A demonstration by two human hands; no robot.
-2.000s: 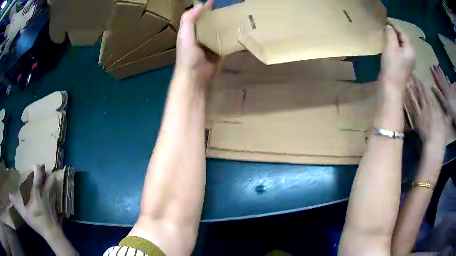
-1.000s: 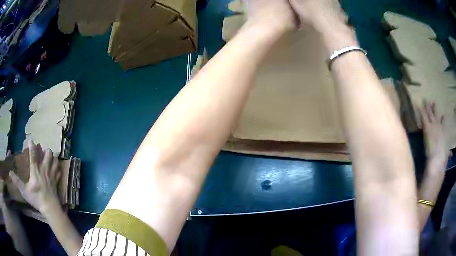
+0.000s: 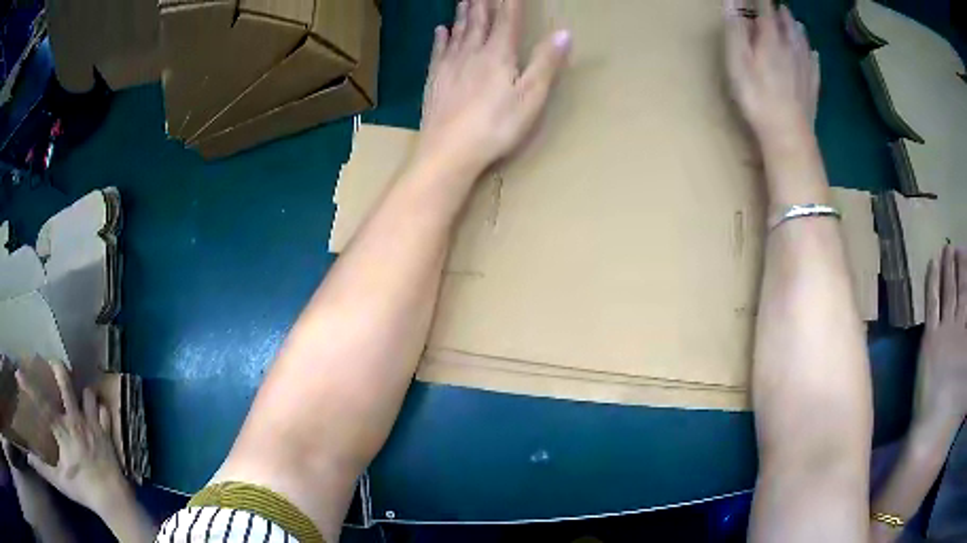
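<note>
A tan flat box blank (image 3: 615,244) lies in front of me, with short slits near its left and right sides and crease lines along its near edge. Its far end runs out of the top of the picture. Side tabs stick out left and right beyond my forearms. My left hand (image 3: 482,80) lies on the far left part of the blank, fingers spread, thumb apart. My right hand (image 3: 772,69) lies at its far right edge, palm down, fingertips near the top edge of the picture. Neither hand visibly grips the cardboard.
A pile of finished boxes (image 3: 276,69) leans in a fan shape at upper left. A stack of blanks (image 3: 80,255) lies at far left, with another person's hand (image 3: 80,440) near it. Another stack of blanks (image 3: 922,117) lies at right, beside another person's hand (image 3: 944,329).
The folded cardboard piece held up earlier is out of view. My hands have moved apart and now rest on a flat blank, which shows more of its surface.
</note>
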